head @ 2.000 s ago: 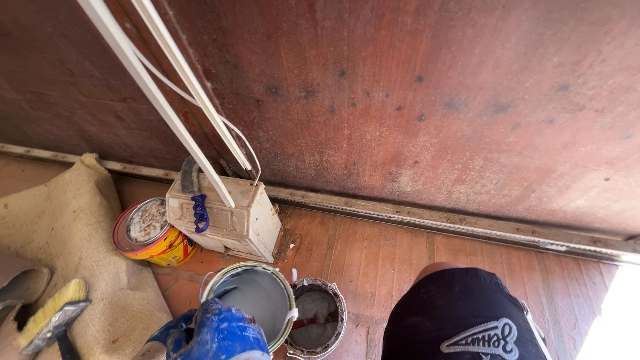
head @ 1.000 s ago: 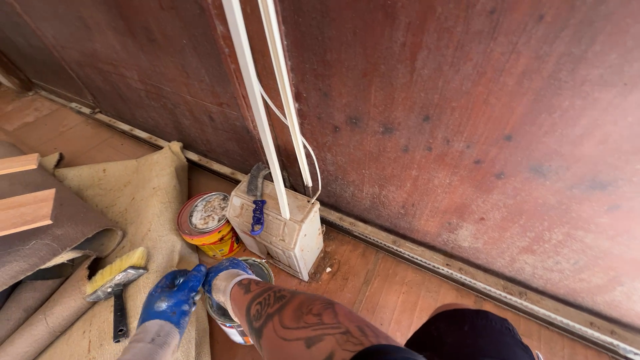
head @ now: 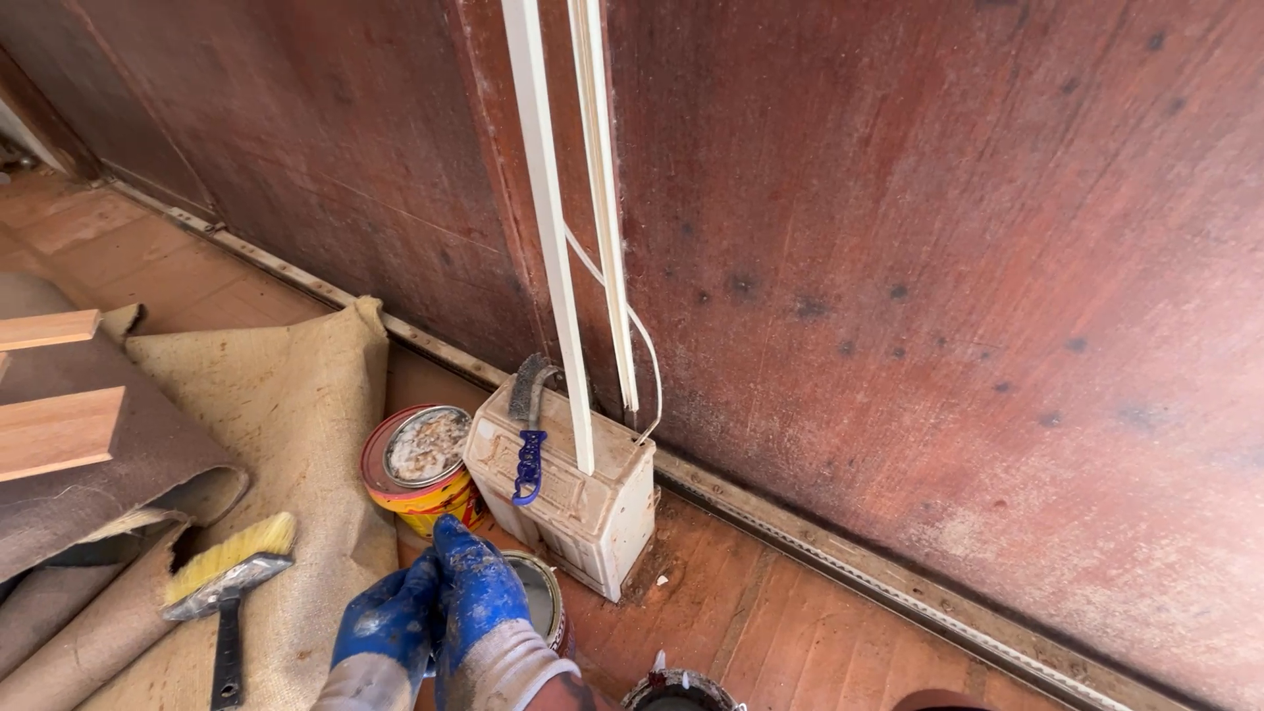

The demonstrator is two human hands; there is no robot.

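My left hand and my right hand, both in blue-coated work gloves with pale cuffs, meet at the lower middle; whether anything is between the fingers is hidden. Just right of them is an open can with grey contents, partly covered by my right hand. Behind them stands a yellow and red can with a crusted lid. A wire brush with a blue handle lies on a dirty white plastic box. A wide yellow-bristled brush rests on the burlap-like sheet at left.
A beige sheet, rolled brown material and wooden boards occupy the left. Two white strips rise beside a reddish-brown wooden wall. A metal floor track follows its base. Another dark-filled can stands at the bottom edge.
My right hand has moved from over the open can to beside my left hand, and the two now meet. The view has shifted left since two seconds ago.
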